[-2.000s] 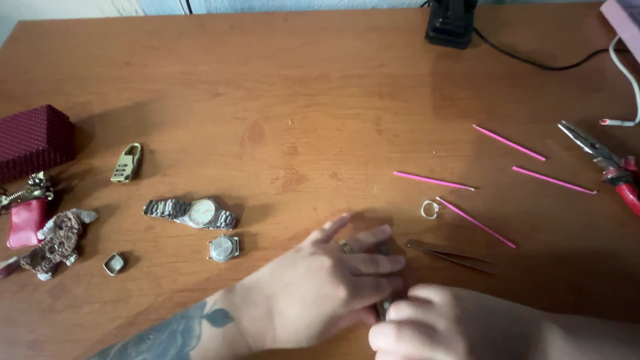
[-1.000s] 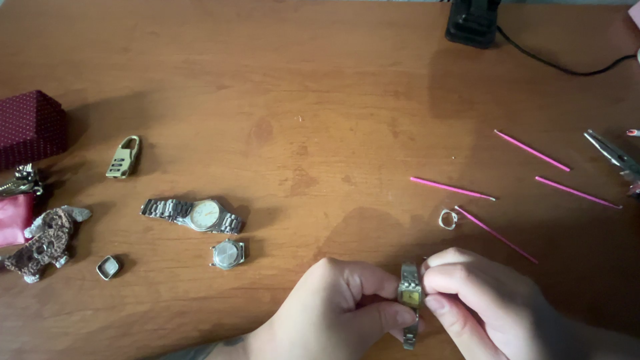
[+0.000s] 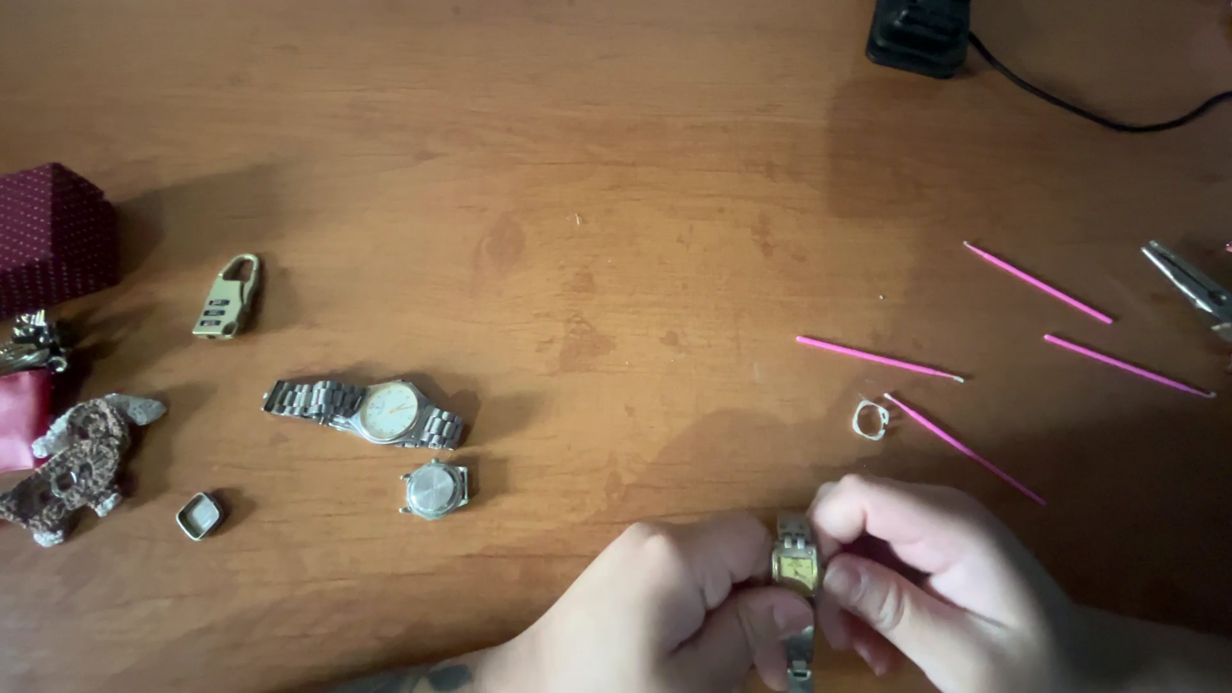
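Note:
Between my hands, near the bottom edge, is a small wristwatch (image 3: 795,570) with a yellowish rectangular dial and a metal bracelet. My left hand (image 3: 674,597) grips it from the left, thumb over the bracelet below the dial. The thumb and index finger of my right hand (image 3: 924,577) are at the right side of its case; whether they pinch a part is too small to tell. A larger metal wristwatch (image 3: 389,412) lies at left, dial up, above a strapless round watch case (image 3: 435,489). A small squarish metal watch part (image 3: 200,516) lies further left.
Several pink thin hooked tools (image 3: 962,447) and a white ring-shaped piece (image 3: 870,420) lie at right, with pliers' jaws (image 3: 1190,281) at the edge. A combination padlock (image 3: 227,298), maroon dotted box (image 3: 58,231) and crocheted figure (image 3: 77,467) are at left. A black stand (image 3: 919,37) with cable is up top.
Two seconds ago my hands were low over the tabletop, mostly covering what they held; now the small watch shows upright between them. The tweezers seen earlier beside my right hand are out of sight.

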